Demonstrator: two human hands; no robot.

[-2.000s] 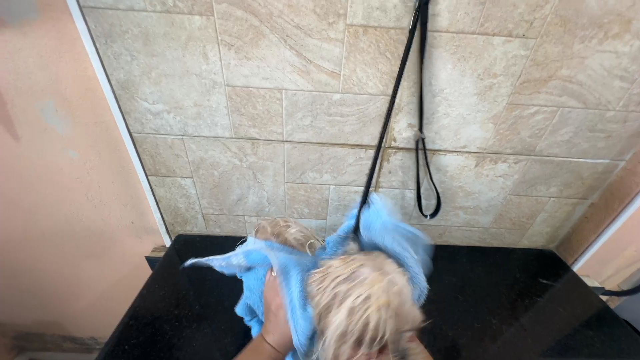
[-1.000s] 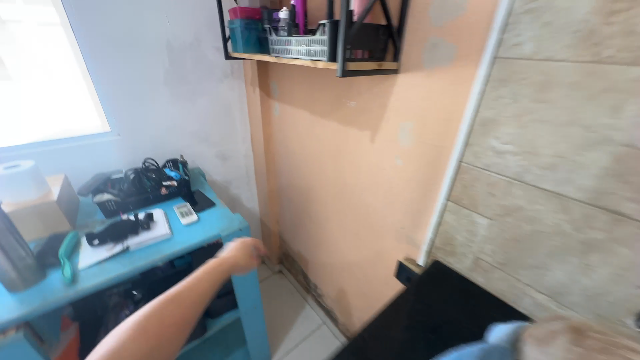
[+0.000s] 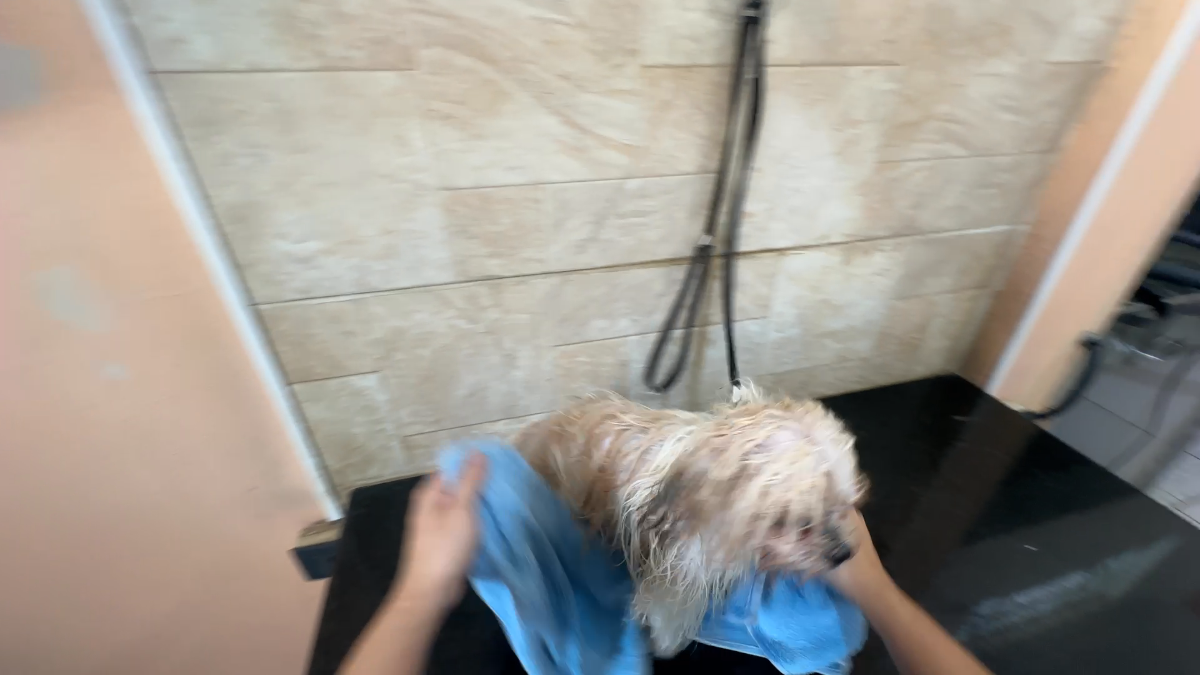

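A small wet dog with cream and tan fur stands on a black tabletop, its head turned toward the lower right. My left hand grips one end of a blue towel, which hangs beside the dog's flank and is blurred. My right hand is by the dog's muzzle and chest, at another bunched part of the blue towel; the dog's head partly hides its fingers, so its hold cannot be told. A black leash runs from above down to behind the dog's head.
The glossy black table stands against a wall of beige stone tiles. A leash loop hangs by the wall. A dark block sits at the table's left corner. Beyond the right wall edge, a black hose or cable hangs above a tiled floor.
The view has swung left to a blue shelf and back. Two seconds ago the towel was wrapped around the dog; now its body is uncovered and the towel hangs beside and below it.
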